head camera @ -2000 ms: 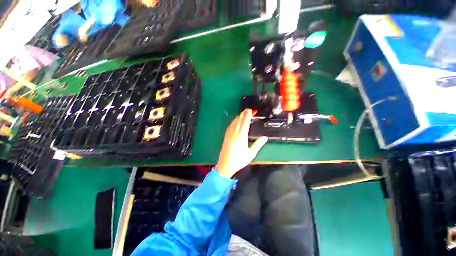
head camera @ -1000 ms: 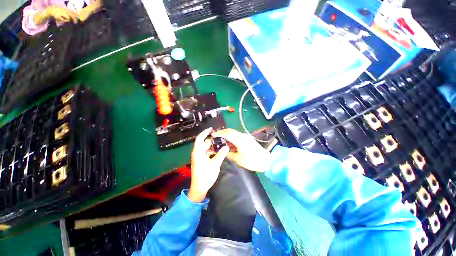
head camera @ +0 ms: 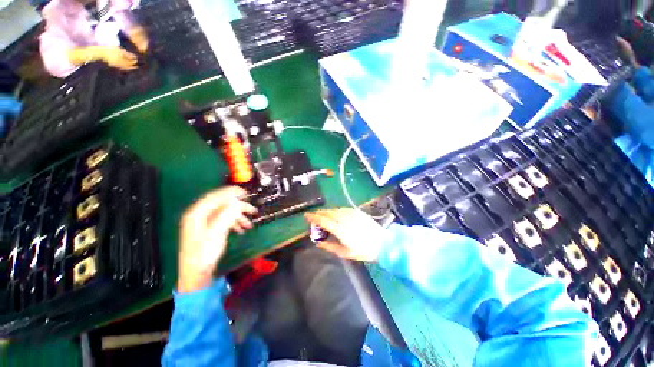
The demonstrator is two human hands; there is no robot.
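The black clamp fixture [head camera: 287, 183] stands on the green bench, with its red-orange toggle handle [head camera: 238, 159] lying over it. My left hand [head camera: 214, 226] is at the fixture's front left corner, fingers bent near the left side lever; the fingertips are blurred and I cannot tell if they hold anything. My right hand [head camera: 349, 233] is in front of the fixture, at the bench edge, and holds a small dark square part [head camera: 318, 232] between thumb and fingers.
A stack of black trays [head camera: 129, 222] with gold square parts is at the left. A blue box [head camera: 387, 136] with a white top and a pale tube is behind right, a second box [head camera: 495, 61] beyond. Trays [head camera: 459, 193] with gold parts lie right. Other workers' hands [head camera: 107, 56] show at upper left.
My hands were together on the small part. My left hand has let go and moved left to the fixture's front corner; my right hand keeps the part. The view has shifted from the earliest frame.
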